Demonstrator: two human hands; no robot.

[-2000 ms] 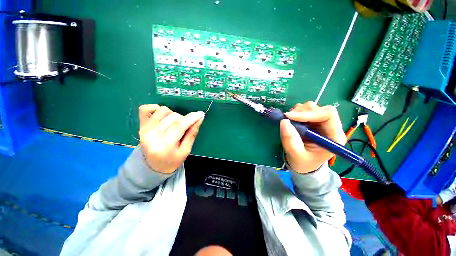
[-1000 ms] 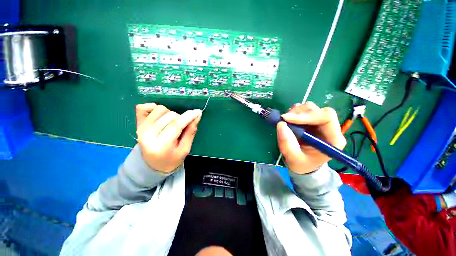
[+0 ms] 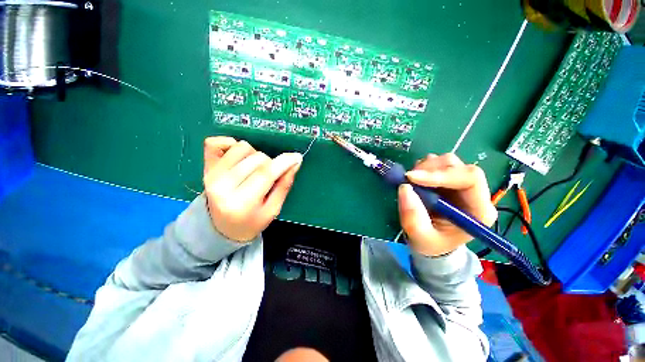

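Observation:
A green PCB panel [image 3: 304, 88] lies flat on the green bench mat, with a bright glare band across it. My left hand [image 3: 247, 185] is below its left part and pinches a thin solder wire [image 3: 310, 146], whose end is at the panel's near edge. My right hand [image 3: 447, 201] holds a dark blue soldering iron [image 3: 467, 220] like a pen. The iron's tip is at the near edge row, close to the wire end; whether they touch cannot be told.
A solder reel [image 3: 32, 44] stands at far left. At right are a second PCB panel [image 3: 566, 99], a blue station [image 3: 619, 106], orange-handled side cutters [image 3: 523, 205], yellow tweezers [image 3: 568, 202] and a blue bin [image 3: 590, 244]. Tape rolls [image 3: 590, 10] lie far right. A person's red sleeve [image 3: 566, 314] shows lower right.
The view has shifted and tilted, so the panel and bench items sit differently in the picture. Both hands keep their grips, with the wire end and iron tip still near the panel's near edge.

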